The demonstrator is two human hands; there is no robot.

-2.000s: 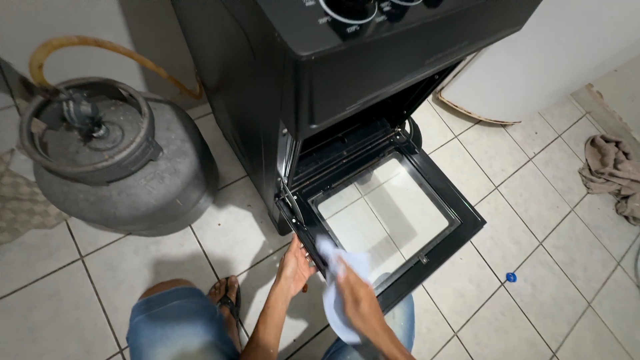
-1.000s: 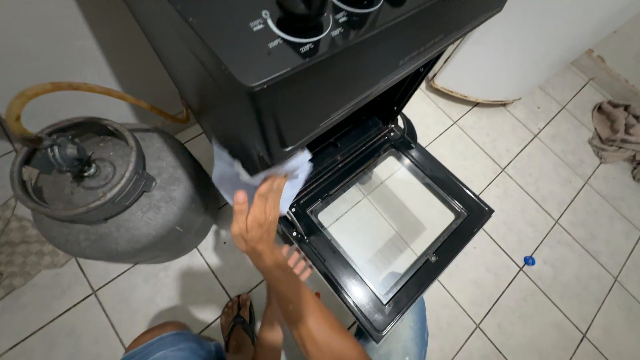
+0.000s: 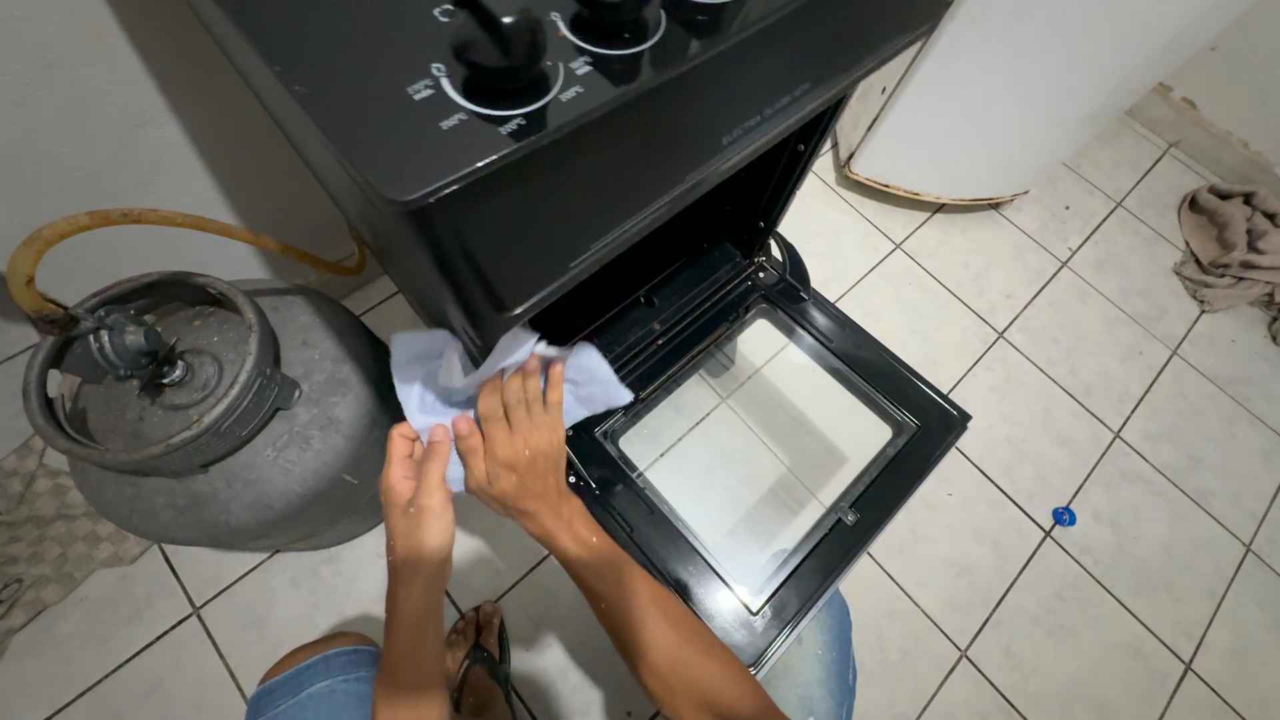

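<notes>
Both my hands are on a light blue cloth [image 3: 425, 375] at the near front corner of a black stove [image 3: 480, 240]. My right hand [image 3: 520, 440] presses the cloth with its fingers spread over it. Beside it, my left hand [image 3: 420, 490] pinches the cloth's lower left part between thumb and fingers. The oven door [image 3: 930, 420], with a glass pane [image 3: 760, 450], hangs down open just right of my right hand. Knobs [image 3: 495, 50] with printed markings sit on the stove's top panel.
A grey gas cylinder [image 3: 330, 430] with a yellowish hose [image 3: 200, 222] stands left of the stove. A white appliance [image 3: 960, 110] is behind at the right. On the tiled floor lie a blue cap [image 3: 1064, 516], a brown cloth [image 3: 1235, 245] and, at left, a checkered mat [image 3: 80, 520].
The cloth and my right hand have moved from beside the oven door to the stove's front corner. My left hand has come up from near the door's hinge side onto the cloth.
</notes>
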